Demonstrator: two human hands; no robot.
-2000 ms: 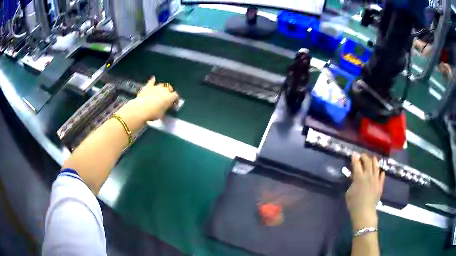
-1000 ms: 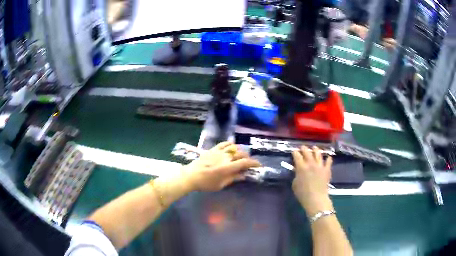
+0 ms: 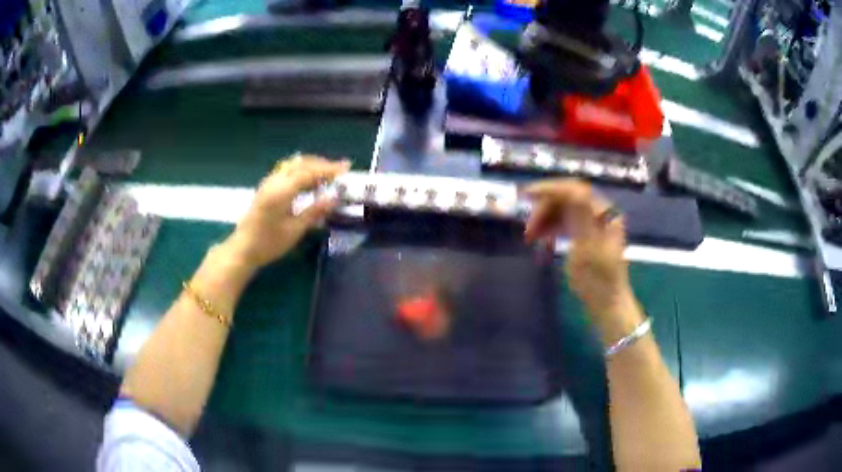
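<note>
A silver-grey carrier bar (image 3: 425,194) with a row of small dark round parts lies level above the back edge of a black mat (image 3: 369,359). My left hand (image 3: 288,205) grips its left end. My right hand (image 3: 574,226) is at its right end, fingers bent round it; the fingertips are blurred. A red lump (image 3: 422,316) sits near the middle of the mat, with faint copper-brown specks around it. I cannot make out a tool in either hand.
Another bar (image 3: 565,160) lies on the black base plate (image 3: 660,217). Stacked bars (image 3: 111,263) lie at left, more bars (image 3: 314,90) behind. A black post (image 3: 414,60), blue bin (image 3: 489,95), red bin (image 3: 605,115) and black microscope (image 3: 572,51) stand behind the mat.
My left hand has come from the stacked bars at left to over the mat with a bar. My right hand has left the bar on the base plate and moved to the held bar's right end.
</note>
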